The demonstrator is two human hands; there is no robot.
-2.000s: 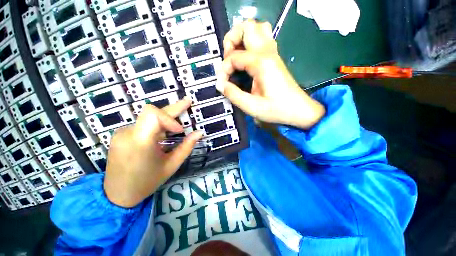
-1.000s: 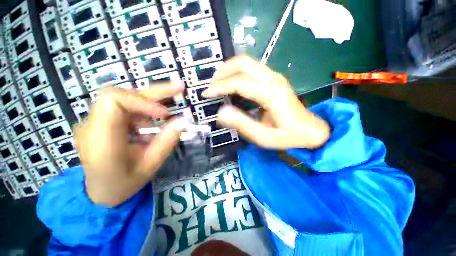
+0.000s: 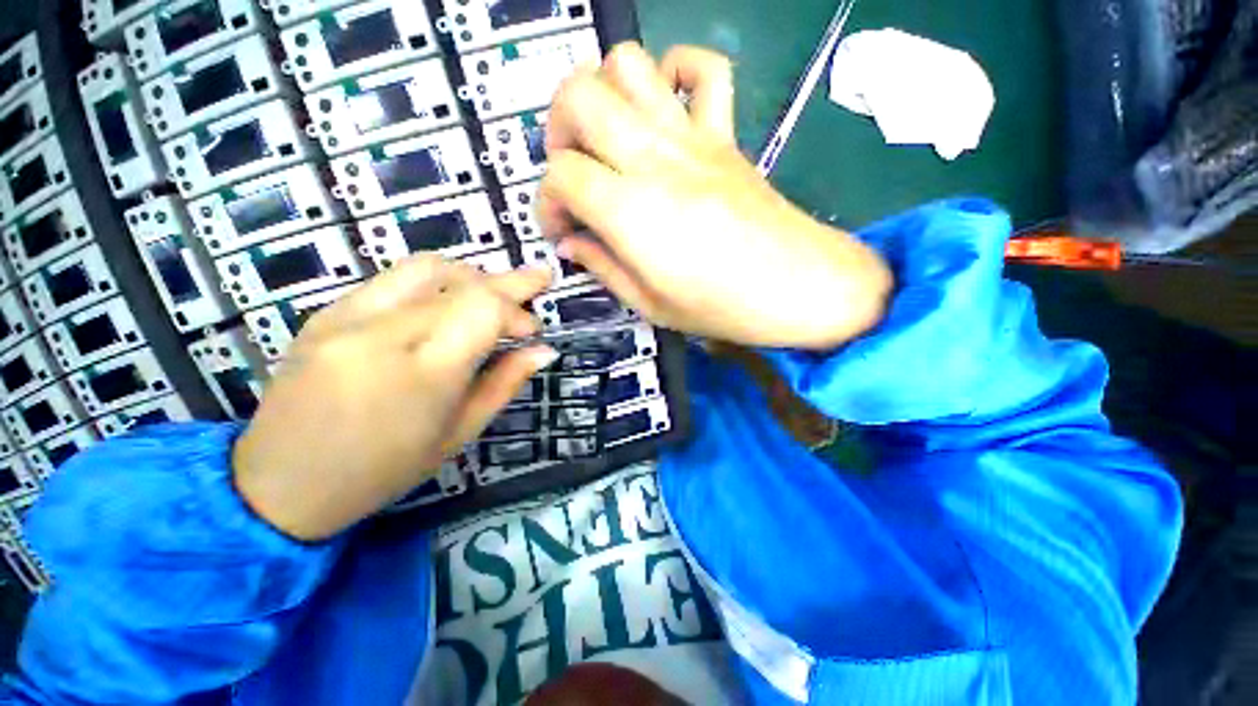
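Observation:
White display panels [image 3: 422,232] with dark windows lie in columns in a black tray [image 3: 163,276]. My left hand [image 3: 400,372] pinches a clear, shiny sheet with black-framed outlines [image 3: 577,393] between thumb and fingers. The sheet hangs over the panels at the tray's near right corner. My right hand [image 3: 662,207] is over the right column, just above the sheet, with its fingers bent downward. Its fingertips are near a panel, and whether they hold anything is hidden.
Slim silver tweezers [image 3: 807,94] and an irregular white scrap [image 3: 917,91] lie on the green bench [image 3: 717,28] right of the tray. An orange-handled tool [image 3: 1065,251] is at the bench edge. A shiny clear bag [image 3: 1173,152] is at the far right.
My right hand has moved left and up over the right column. The sheet in my left hand now spreads flatter over the near panels. My right sleeve now covers part of the orange tool.

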